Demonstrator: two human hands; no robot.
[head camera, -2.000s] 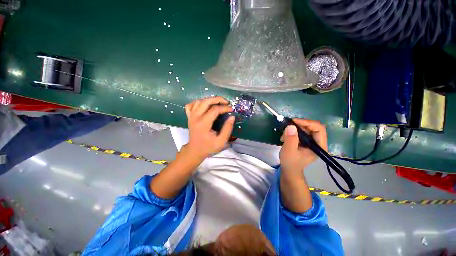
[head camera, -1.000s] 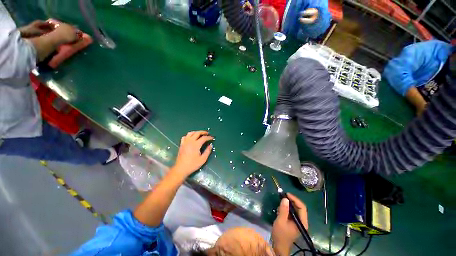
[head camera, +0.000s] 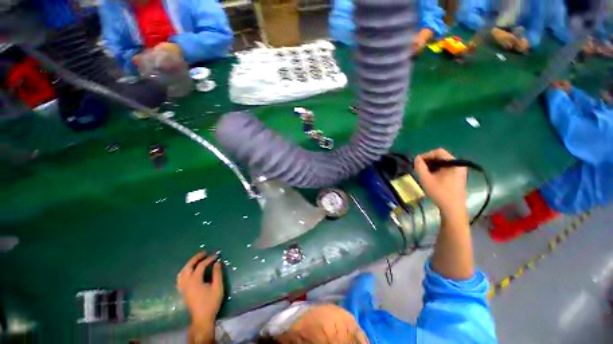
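My right hand (head camera: 445, 185) is closed around the black soldering iron (head camera: 449, 163), raised beside the blue soldering station (head camera: 382, 195); the iron's tip cannot be made out. My left hand (head camera: 203, 285) is low over the green bench, fingers bent. A dark patch shows between thumb and fingers; whether it is a held piece or shadow is unclear. A small dark and silver device assembly (head camera: 294, 254) lies on the bench between the hands, touched by neither. The solder spool (head camera: 101, 306) stands at the lower left, blurred.
The grey fume hood (head camera: 285, 218) and ribbed duct (head camera: 316, 164) stand above the assembly. The tin of silvery shavings (head camera: 332, 202) and a thin metal rod (head camera: 363, 211) are beside it. A white tray of parts (head camera: 285, 74) lies beyond. Several people in blue sit around the bench.
The view has swung right. My right hand has moved from near the assembly to beside the station with the iron. My left hand has left the assembly and rests farther left.
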